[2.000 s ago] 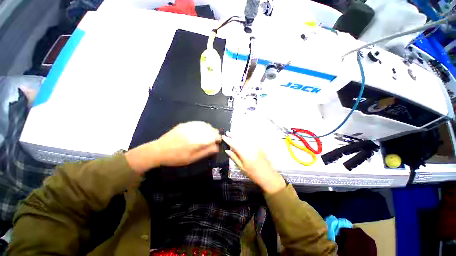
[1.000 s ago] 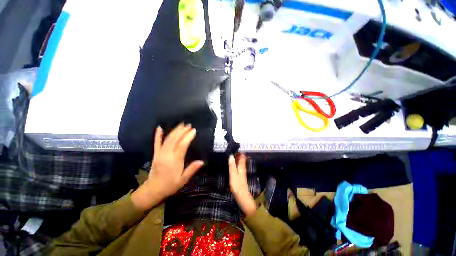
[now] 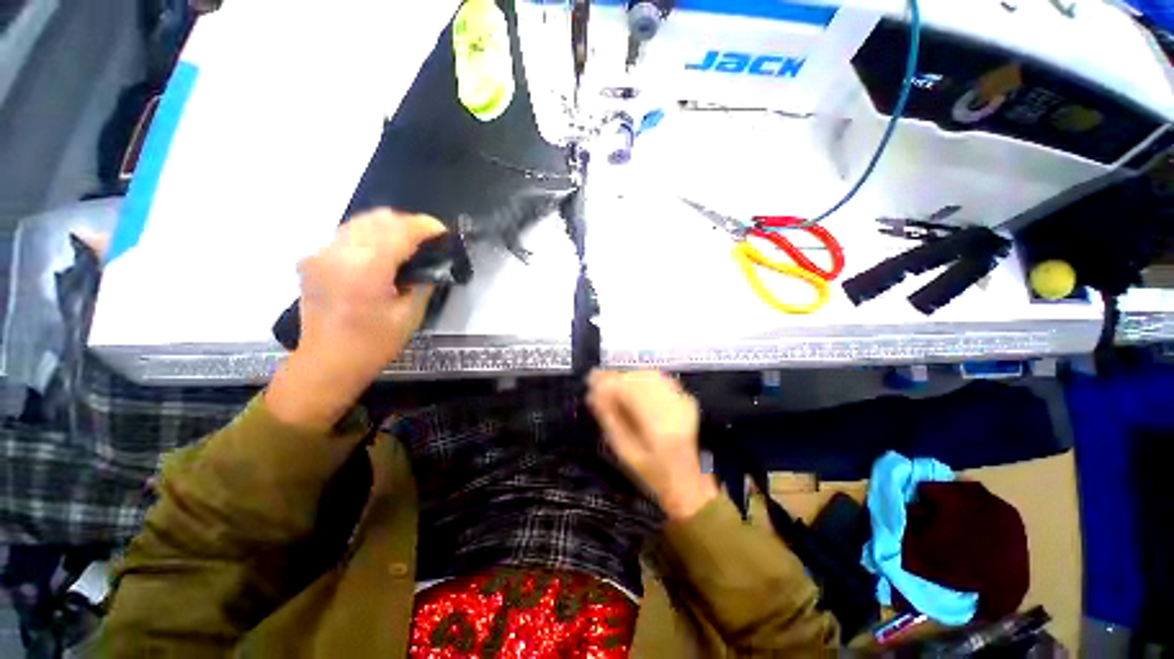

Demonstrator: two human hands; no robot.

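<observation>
The black fabric panel (image 3: 444,155) lies on the white machine table, left of the needle area, its near part bunched up. My left hand (image 3: 367,296) grips the bunched near part of the panel above the table. A narrow black strip (image 3: 586,309) runs from the presser foot (image 3: 579,155) down over the table's front edge. My right hand (image 3: 648,425) is closed at the strip's lower end, just in front of the edge, slightly blurred.
Scissors with red and yellow handles (image 3: 788,264) lie right of the needle, beside black toothed-looking pieces (image 3: 924,268) and a yellow ball (image 3: 1052,279). A blue-green cable (image 3: 888,135) hangs before the machine. A maroon bundle (image 3: 966,547) with light-blue cloth (image 3: 888,528) sits lower right.
My left hand has moved up and left, from lying open on the panel to gripping it, and the near part is now bunched. My right hand has closed at the strip's end.
</observation>
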